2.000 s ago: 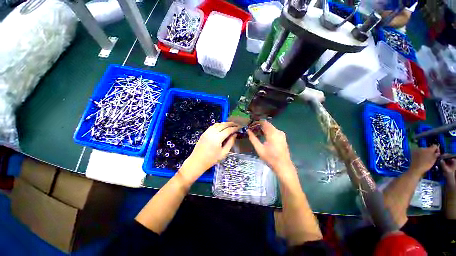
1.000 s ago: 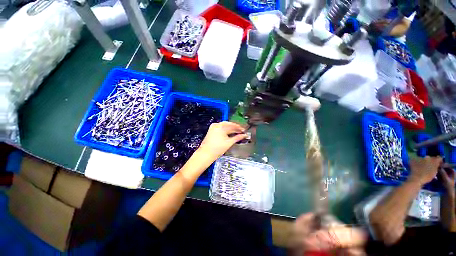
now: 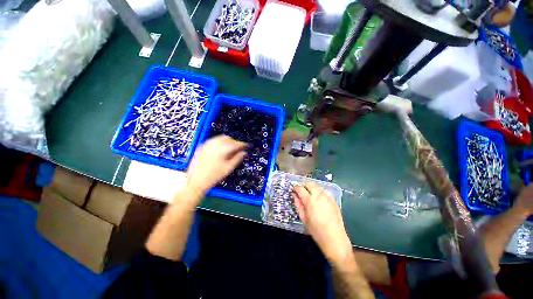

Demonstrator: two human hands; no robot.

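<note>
My left hand (image 3: 215,163) is over the left part of the blue tray of black parts (image 3: 278,125), blurred; whether it holds a part cannot be told. My right hand (image 3: 317,211) is at the clear plastic box (image 3: 334,188), its fingertips down at the rows of pins (image 3: 281,201); whether they grip a pin is hidden. The press fixture (image 3: 301,147) sits on a brownish plate below the ram, with no hand on it. The press lever (image 3: 435,169) slants from the press toward the lower right, with no hand on it.
A blue tray of pins (image 3: 211,87) stands at the left, with a white pad (image 3: 153,185) by its near edge. The arbor press (image 3: 374,58) stands behind the fixture. Another person's arm (image 3: 511,222) and a blue tray (image 3: 464,169) are at the right. Loose pins (image 3: 411,202) lie by the lever.
My left hand has moved from the fixture to the black parts tray. My right hand has let go of the lever and moved to the clear box. The lever has swung back up. The view has shifted.
</note>
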